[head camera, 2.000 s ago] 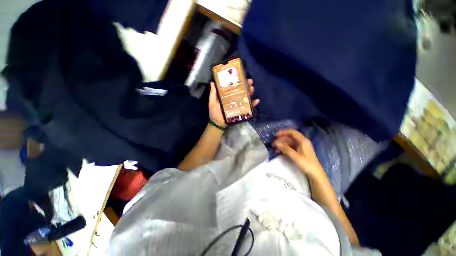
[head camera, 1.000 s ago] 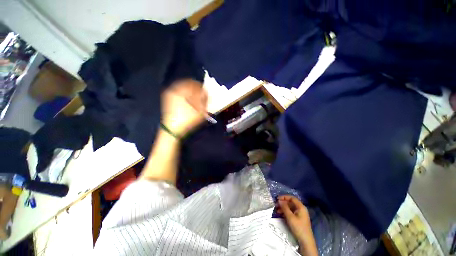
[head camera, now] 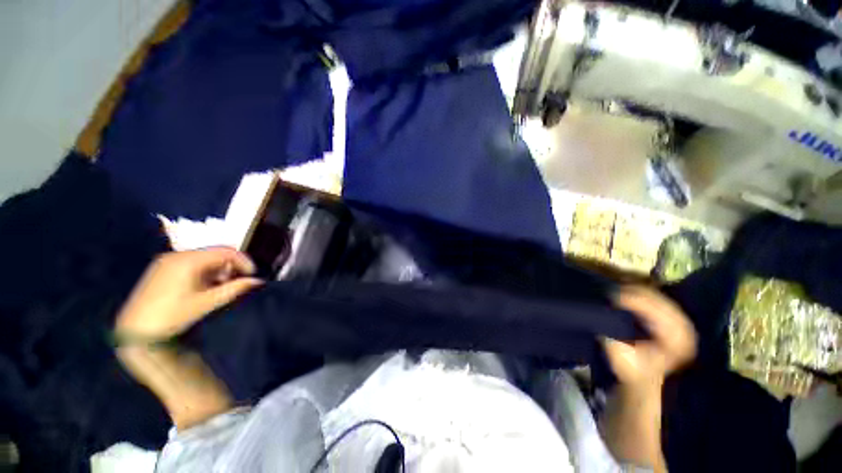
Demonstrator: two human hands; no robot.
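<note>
A dark navy-black garment piece is stretched like a band across the front of my body. My left hand grips its left end between thumb and fingers. My right hand grips its right end. Both hands are slightly blurred. A larger navy cut panel lies on the table beyond the piece, beside the sewing machine. The phone is not in view.
An open drawer with pale and dark items is just beyond my left hand. Dark cloth is heaped at the left. More navy cloth is spread at the back left. Yellowed tape covers the table edge at right.
The view has swung right, bringing the sewing machine in. The phone seen two seconds ago is gone. My left hand has come back from the dark pile, and both hands now hold the dark piece.
</note>
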